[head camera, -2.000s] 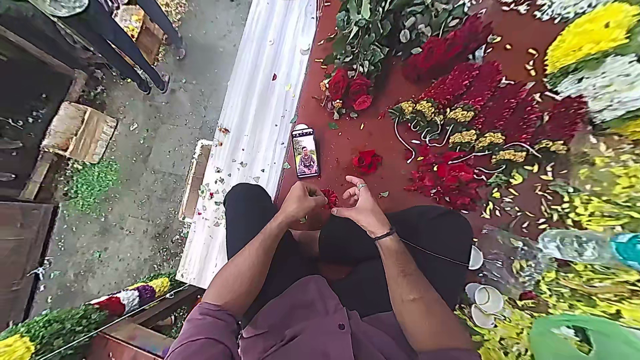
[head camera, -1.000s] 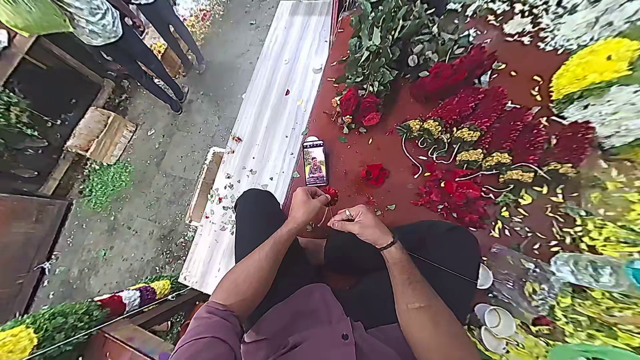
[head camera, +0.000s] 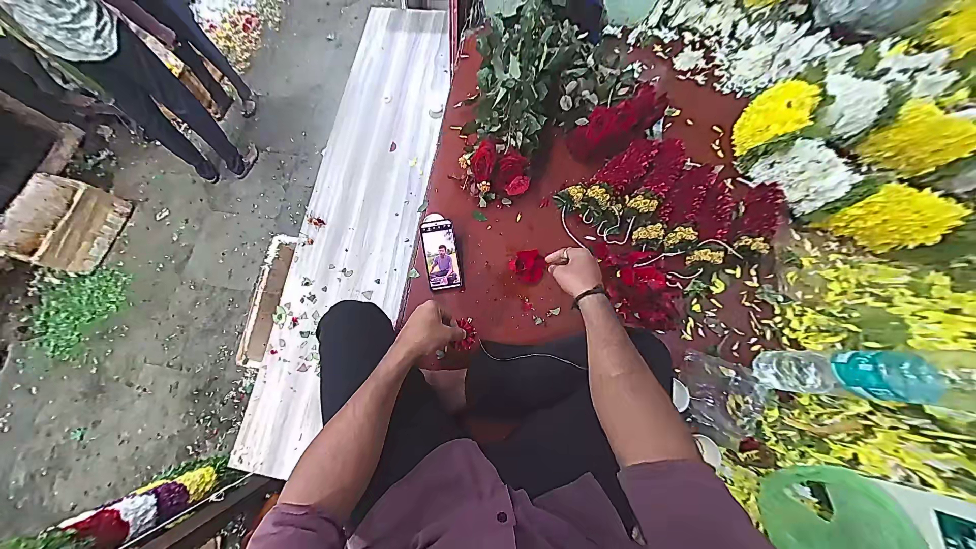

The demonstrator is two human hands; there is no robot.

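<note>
My left hand (head camera: 431, 331) is closed around a small bunch of red petals (head camera: 464, 334) above my lap. A thin pale thread (head camera: 526, 356) runs from near that bunch across my dark trousers. My right hand (head camera: 573, 270), with a dark band at the wrist, has its fingertips pinched beside a red rose (head camera: 527, 265) on the red surface; whether they grip anything is hidden. A smartphone (head camera: 441, 253) lies beyond my left hand, its screen lit. Right of my right hand are loose red flowers (head camera: 648, 286) and red garland pieces (head camera: 690, 194) with yellow blossoms and white strings.
Leafy rose stems (head camera: 522, 76) lie at the far side. White and yellow flowers (head camera: 812, 179) fill the right, with a plastic bottle (head camera: 877, 375) and a green plastic item (head camera: 831, 507) nearer me. A white plank (head camera: 366, 175) runs along the left; a person (head camera: 164, 91) stands beyond it.
My right hand has moved from above my lap, close to my left hand, up and right to beside the rose. The left hand stays near my knee with the red bunch.
</note>
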